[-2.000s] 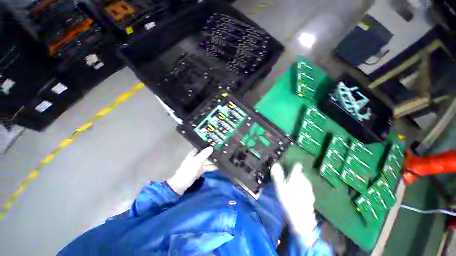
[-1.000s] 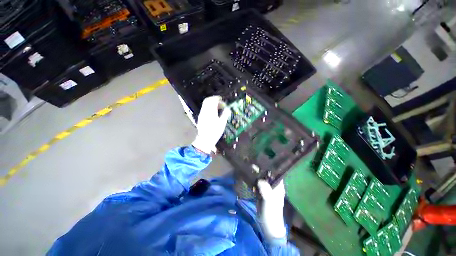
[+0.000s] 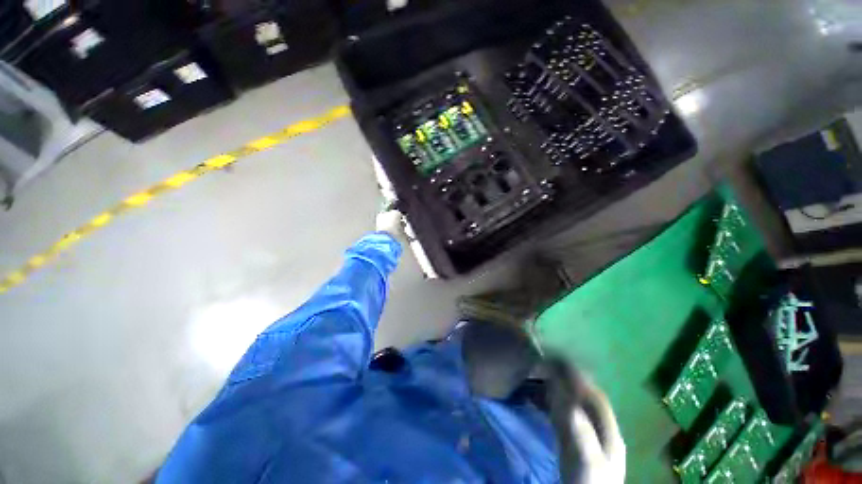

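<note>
The black pallet (image 3: pixel 482 194) lies inside the large black tote (image 3: pixel 558 227), in its left part. A circuit board (image 3: pixel 442 137) with yellow and dark parts sits in the pallet's far half; the near half shows dark openings. My left hand (image 3: pixel 389 221), in a white glove, is small in view at the tote's left rim; its fingers are not clear. My right hand (image 3: pixel 595 435), also gloved, is blurred beside my body at the green mat's near left edge, and I cannot make out its fingers.
Black lattice covers (image 3: pixel 586 95) fill the tote's right part. Several green boards (image 3: pixel 699 373) lie on the green mat (image 3: pixel 605 312), beside a small black box (image 3: pixel 770 369) holding pale strips. Black bins (image 3: pixel 161 90) stand beyond the yellow floor tape.
The pallet has gone from my hands into the tote. My left hand has moved off the board to the tote's rim. My right hand has let go of the pallet. The view has shifted left.
</note>
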